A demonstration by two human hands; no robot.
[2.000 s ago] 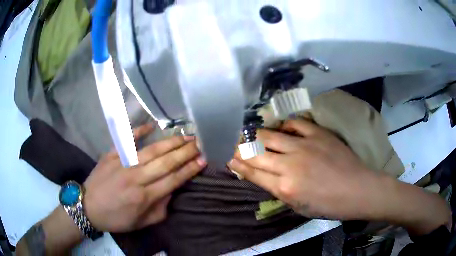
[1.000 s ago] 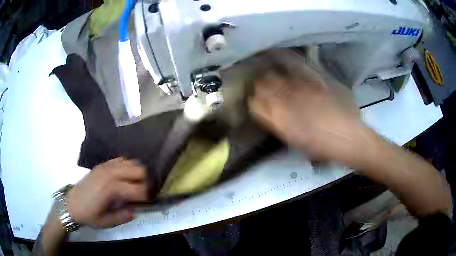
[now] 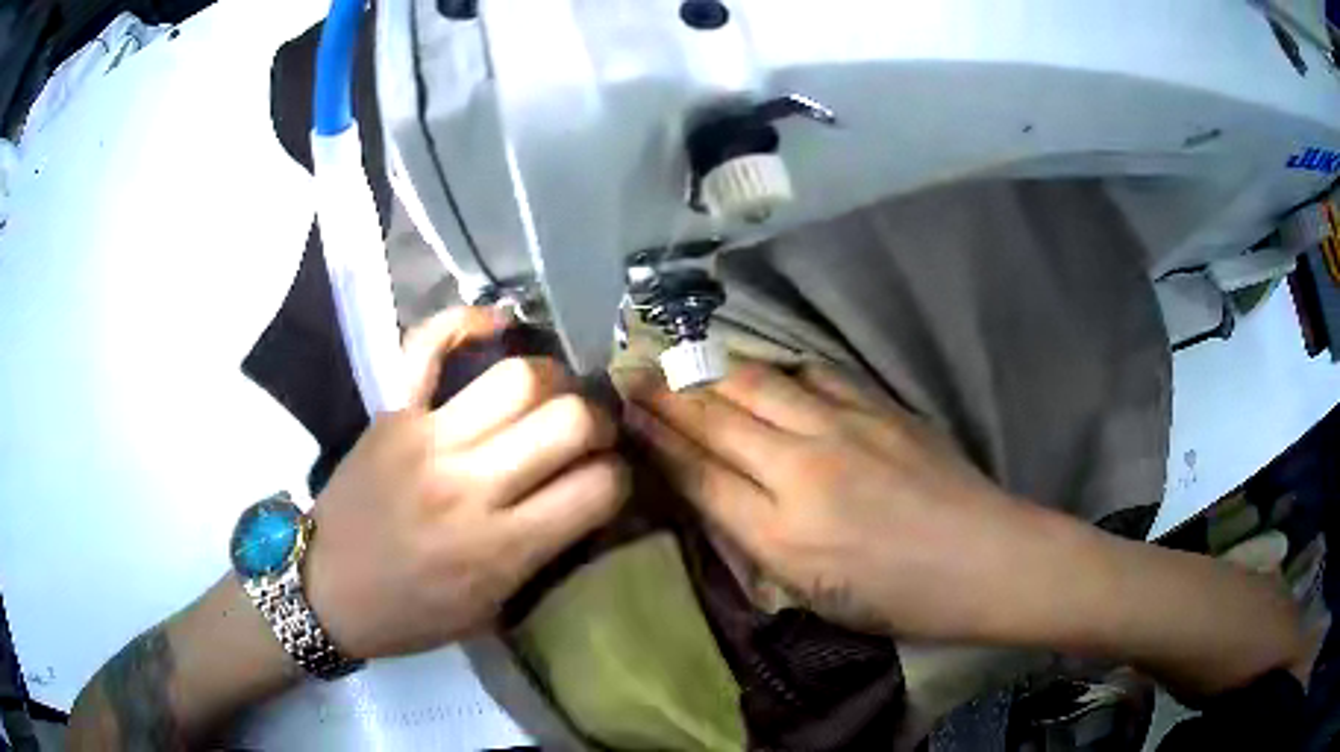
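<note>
My left hand (image 3: 470, 514), with a watch on the wrist, has its fingers curled on dark brown cloth just left of and below the needle area. My right hand (image 3: 838, 492) lies flat on the cloth, right of the needle, its fingertips under the tension knobs. The dark brown panel (image 3: 823, 683) runs between and below my hands. An olive-green piece (image 3: 635, 646) lies on it below my left hand. The grey-brown panel (image 3: 1014, 309) spreads right, under the machine arm. The presser foot and needle are mostly hidden behind my left fingers.
The white sewing machine (image 3: 941, 96) arches over the cloth. A blue tube with a white end (image 3: 353, 265) hangs left of the needle. White ridged tension knobs (image 3: 747, 187) stick out from the head. The white table (image 3: 132, 367) shows at left. Heaped cloth lies below the table at right.
The grey-brown panel now lies under the arm to the right. Both hands have moved in beside the needle area. The olive-green piece has shifted down and right. The camera view is closer to the machine.
</note>
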